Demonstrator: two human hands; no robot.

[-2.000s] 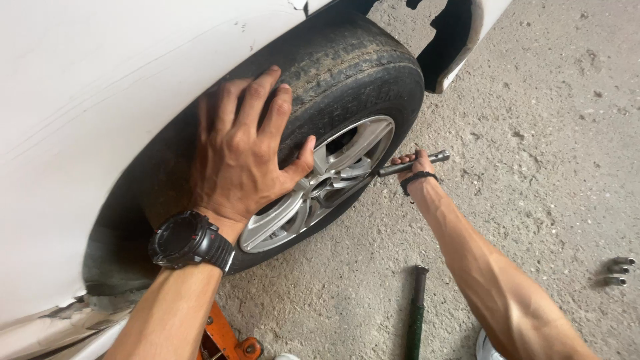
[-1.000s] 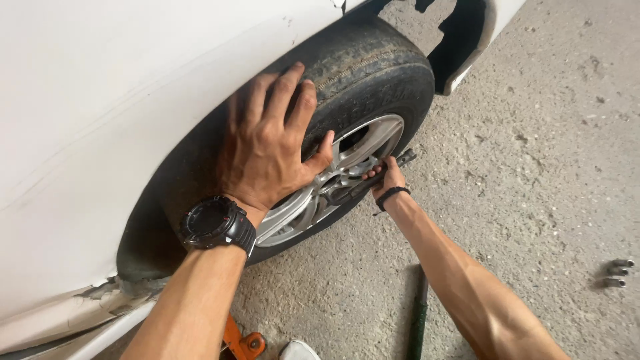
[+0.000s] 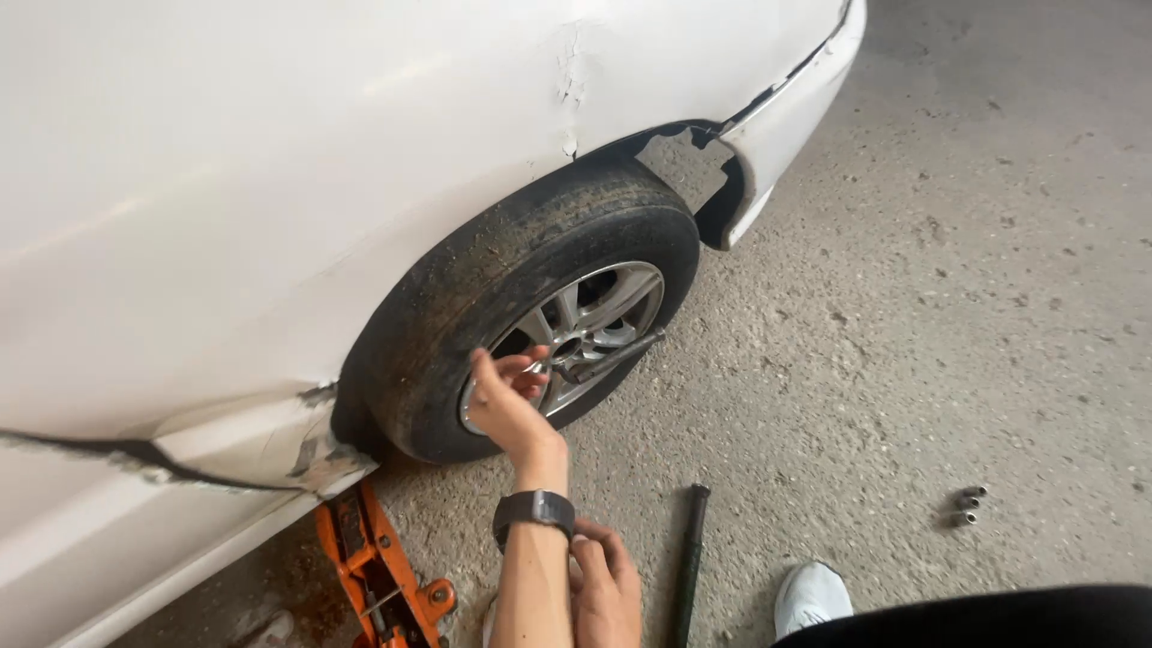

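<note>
A black tire (image 3: 540,270) with a silver alloy wheel (image 3: 621,292) sits in the arch of a white car. My left hand (image 3: 508,396), a black watch on its wrist, is at the near side of the rim, fingers curled around the shiny end of a metal wrench (image 3: 621,353). The wrench's bar reaches across the lower spokes to the rim's far edge. My right hand (image 3: 605,585) is lower down, just behind the left wrist and partly hidden by it; whether it holds anything does not show.
An orange floor jack (image 3: 382,576) stands under the car's dented sill. A dark bar (image 3: 691,562) lies on the concrete, with several metal sockets (image 3: 968,506) farther right. A white shoe (image 3: 813,598) is at the bottom. The torn bumper edge (image 3: 742,202) hangs beyond the tire.
My left hand has left the tire's tread and come down to the wrench. My right hand has drawn back from the wheel towards me. The view has shifted and takes in more of the car.
</note>
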